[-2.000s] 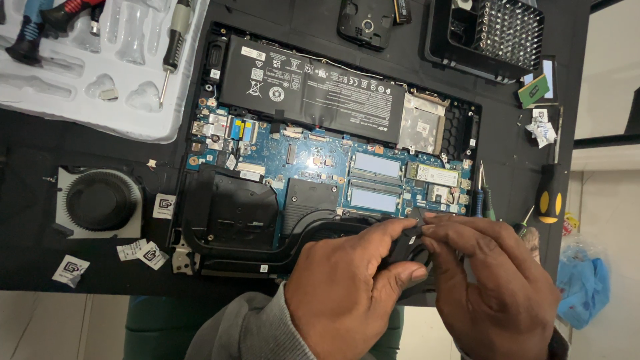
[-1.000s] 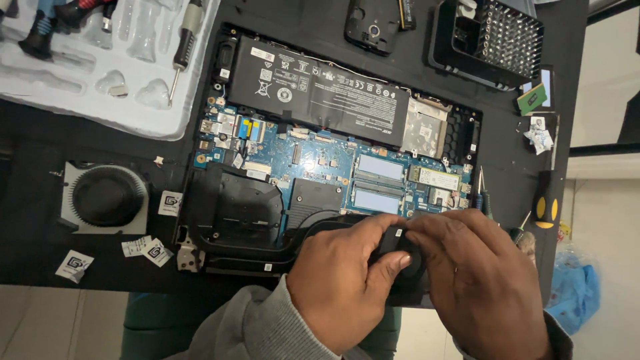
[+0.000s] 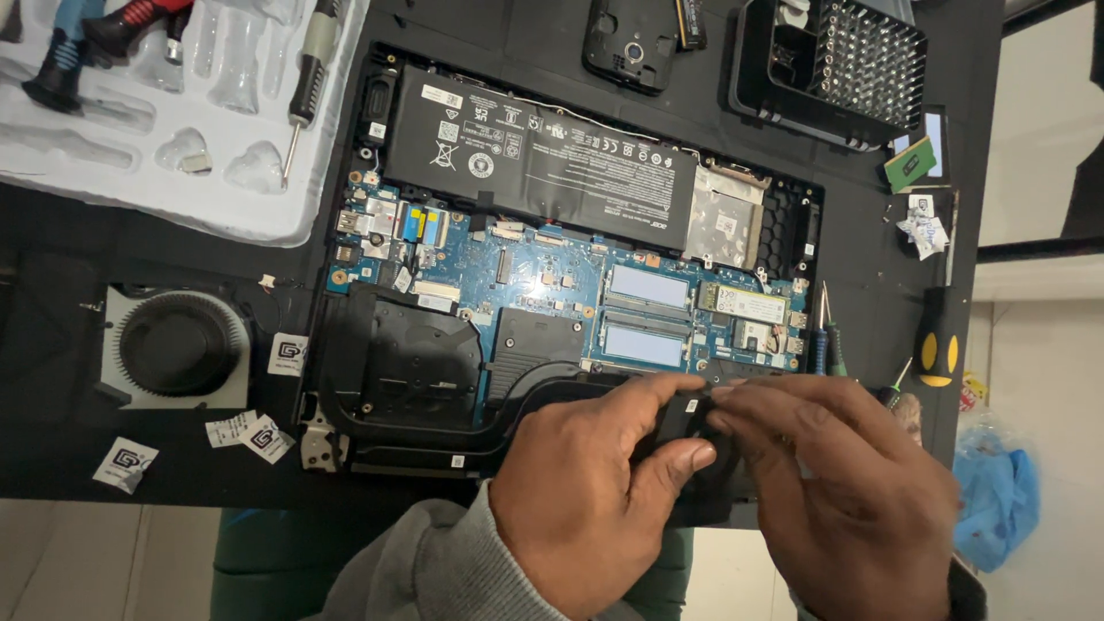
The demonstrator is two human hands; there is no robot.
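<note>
An opened laptop base lies on the dark mat, with its black battery (image 3: 552, 164) along the far side and a blue motherboard (image 3: 526, 267) across the middle. My left hand (image 3: 595, 492) is over its near right part, thumb and fingers on a dark part (image 3: 681, 418) bearing a small white sticker. From the right, my right hand (image 3: 845, 483) pinches at that part's right edge; its fingertips partly hide what they touch. Black heat pipes (image 3: 517, 397) run left from beneath my left hand. A removed cooling fan (image 3: 177, 345) lies left of the laptop.
A white plastic tray (image 3: 216, 198) with screwdrivers is at the far left. At the back right stand a black bit case (image 3: 742, 103) and a black phone-like shell (image 3: 630, 43). Screwdrivers, including a yellow-black one (image 3: 938, 341), and a green memory module (image 3: 912, 166) lie right. Torn stickers (image 3: 126, 464) lie near the fan.
Both hands stay at the laptop's near right part. The dark part between them is tilted differently than two seconds ago, and my right fingers have shifted along its edge.
</note>
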